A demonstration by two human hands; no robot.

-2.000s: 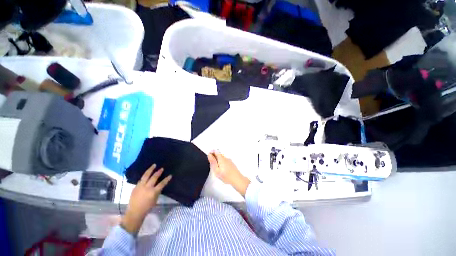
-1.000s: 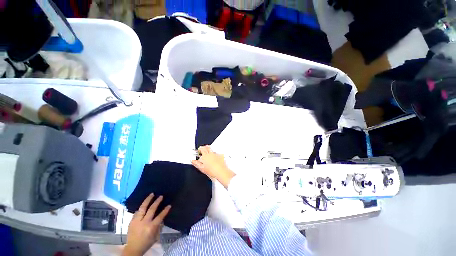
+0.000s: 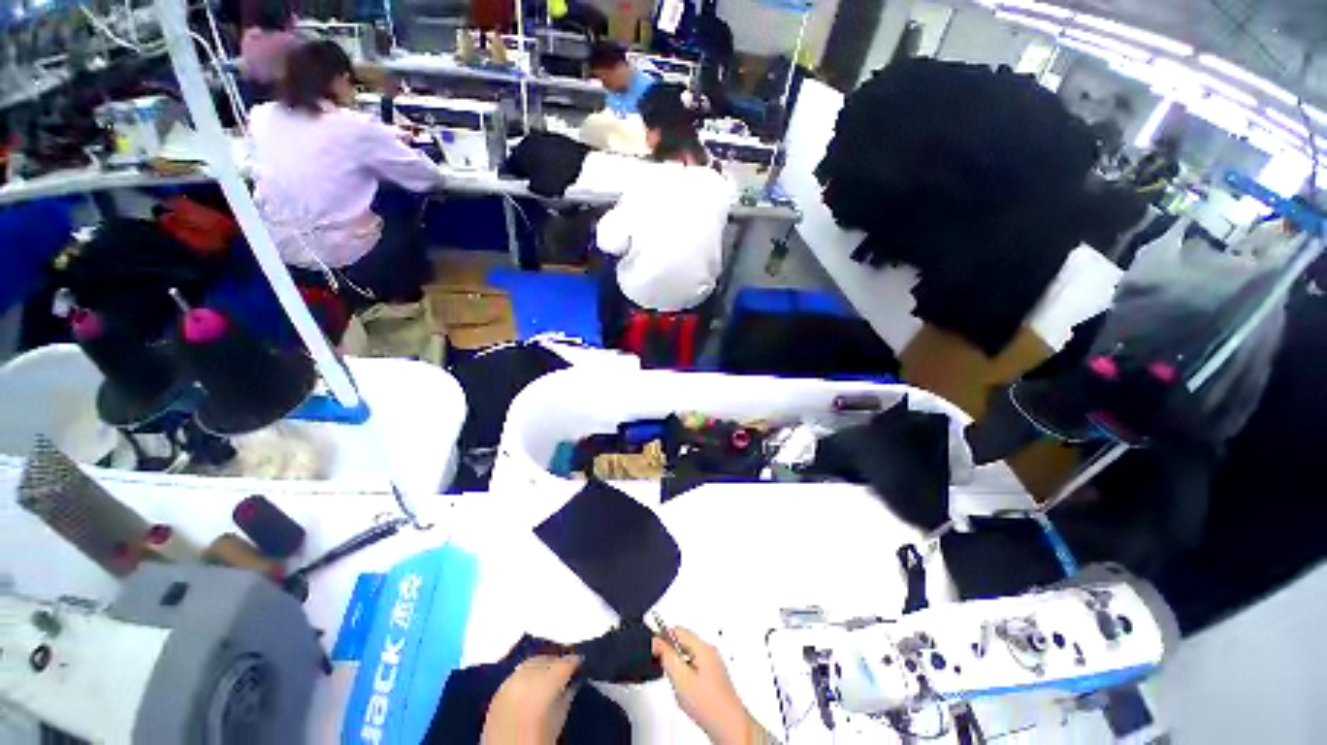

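My left hand [image 3: 530,702] is at the bottom centre, closed on the edge of a black fabric piece [image 3: 623,652]. My right hand [image 3: 699,681] is just right of it, with small metallic snips [image 3: 667,635] in its fingers at the fabric's right end. Another black fabric panel [image 3: 611,547] lies flat on the white table just beyond my hands. More black fabric [image 3: 473,696] lies beside and under my left hand, cut off by the lower edge.
A blue JACK plate [image 3: 406,655] and grey machine end [image 3: 211,662] are left. A white machine head [image 3: 1004,640] is right. A white trough [image 3: 531,422] with scraps stands behind, thread cones [image 3: 218,364] upper left. Two seated people [image 3: 674,240] and others work beyond; a black fabric heap [image 3: 968,175] is upper right.
The view has tilted up to the workshop. My left hand has gone from lying flat on the stack to gripping fabric. The far panel has turned and lies nearer; snips now show in my right hand.
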